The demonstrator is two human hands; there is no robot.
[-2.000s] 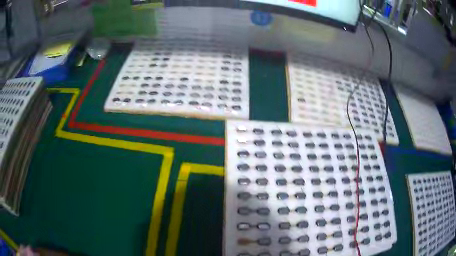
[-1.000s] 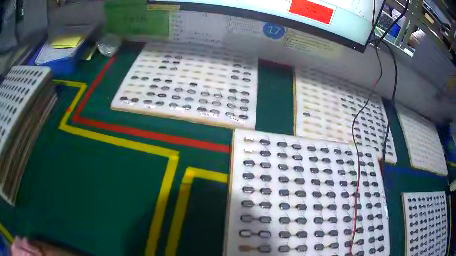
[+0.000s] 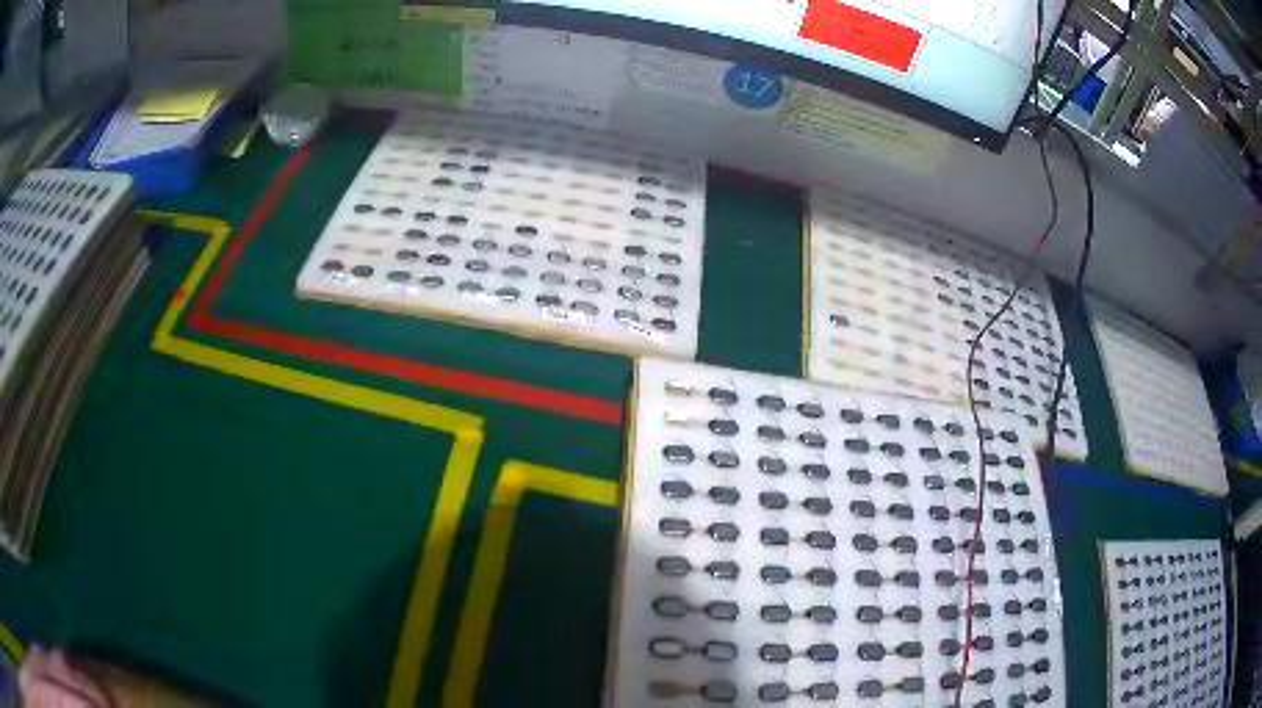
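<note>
The central parts tray (image 3: pixel 630 553) is a white square board with rows of dark oval parts (image 3: pixel 778 574), many in pairs joined by thin tan strips. One spot in its lower left column looks brown-gold. The thin red probe lead (image 3: pixel 973 553) crosses over its right side. My left hand (image 3: pixel 62 683) shows only as a blurred bit at the bottom left corner, cut off by the frame edge; its fingers and anything in it cannot be made out. My right hand is not in view.
More trays lie behind (image 3: pixel 491 315), at back right (image 3: pixel 807 297) and at right (image 3: pixel 1107 622). A tray stack (image 3: pixel 69 387) stands at far left by a blue box (image 3: pixel 166 163). A monitor (image 3: pixel 775 49) with a red block is above. A black cable (image 3: pixel 1088 263) hangs at right.
The view has tilted and shifted, so more of the monitor and the label 17 show. The bit of my left hand shows larger than two seconds ago. The trays look unmoved on the bench.
</note>
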